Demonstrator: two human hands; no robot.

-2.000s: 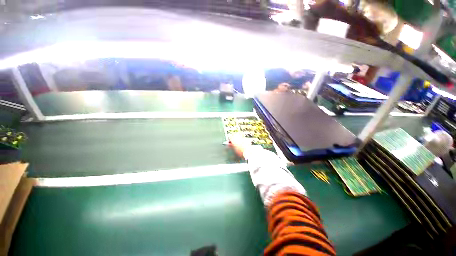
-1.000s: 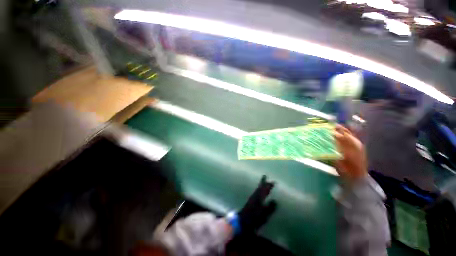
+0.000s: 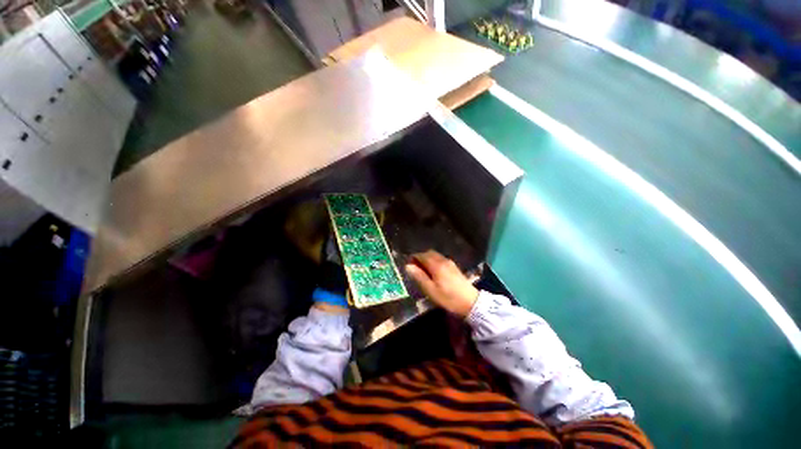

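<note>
A long green circuit board panel [image 3: 362,250] with pale yellow edges is held over the open metal box, its solder side apparently up. My left hand [image 3: 334,276], in a dark glove with a blue wrist band, is at the panel's left edge and holds it; most of its fingers are hidden beneath the board. My right hand [image 3: 445,282] is bare and sits just right of the panel's lower part, fingers curled. Whether it holds a small tool cannot be seen.
The metal box [image 3: 263,145] has raised walls around the hands and dark, unclear contents. Cardboard sheets [image 3: 422,54] lie beyond it. The green bench [image 3: 606,289] and white-edged conveyor are on the right, with a populated board [image 3: 503,35] on the belt.
The view has swung left and down to the box. The panel has gone from my right hand to my left, which was empty with fingers spread. My right hand has let go of its end.
</note>
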